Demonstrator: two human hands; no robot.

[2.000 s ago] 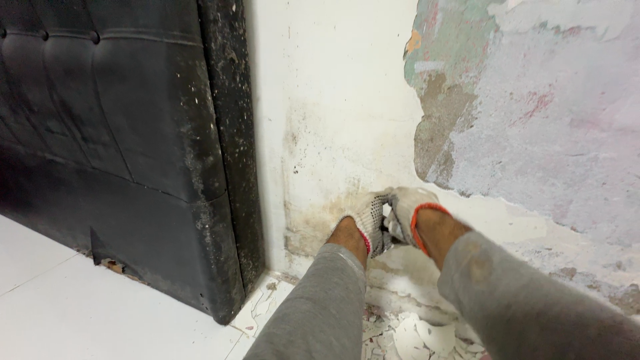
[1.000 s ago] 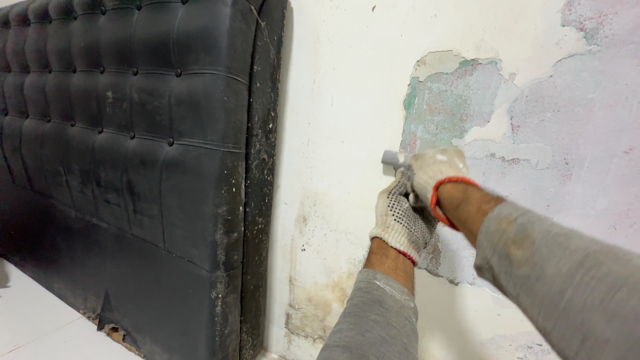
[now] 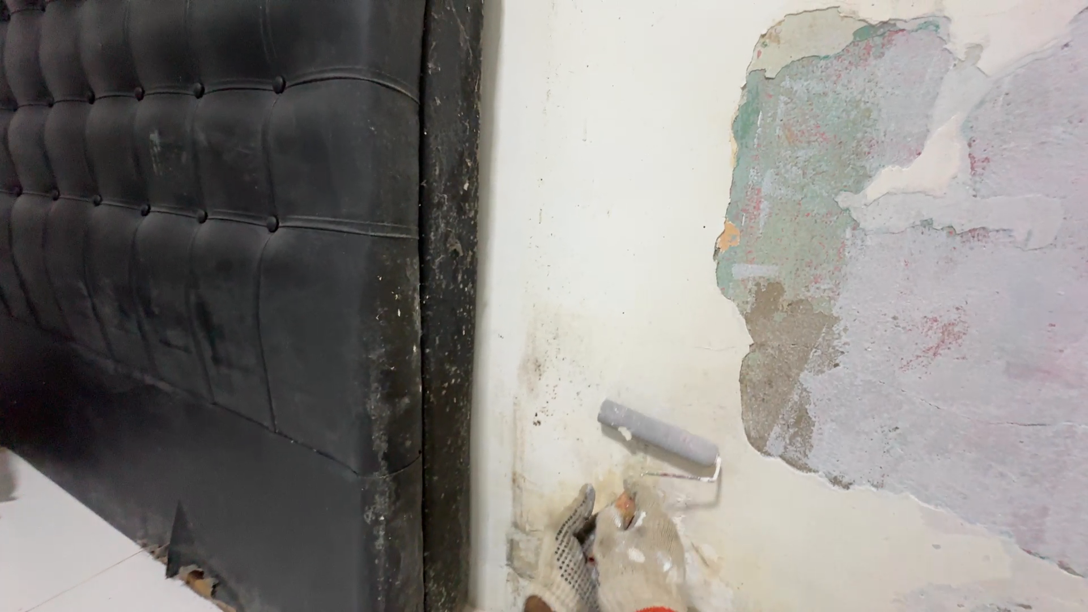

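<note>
A small paint roller (image 3: 659, 433) with a grey sleeve lies tilted against the white wall (image 3: 629, 212), its wire frame running down behind my right hand. My right hand (image 3: 637, 548), in a cream knitted glove worn through at one finger and spotted with white, is closed on the roller's handle, which the glove mostly hides. Close at its left, my left hand (image 3: 568, 552) wears a dotted knitted glove; its thumb or a finger points up, and its grip is partly hidden. Right of the roller, peeled paint bares a grey, green and lilac patch (image 3: 918, 323).
A black tufted headboard (image 3: 340, 297) with a scuffed, speckled side stands at the left, close to the wall. Its lower edge is torn near the white tiled floor (image 3: 68, 544). Dark stains mark the lower wall beside my hands.
Both hands and the roller have moved down the wall from beside the peeled patch, where they were a second ago. Two seconds ago the hands were also low, near the stained part.
</note>
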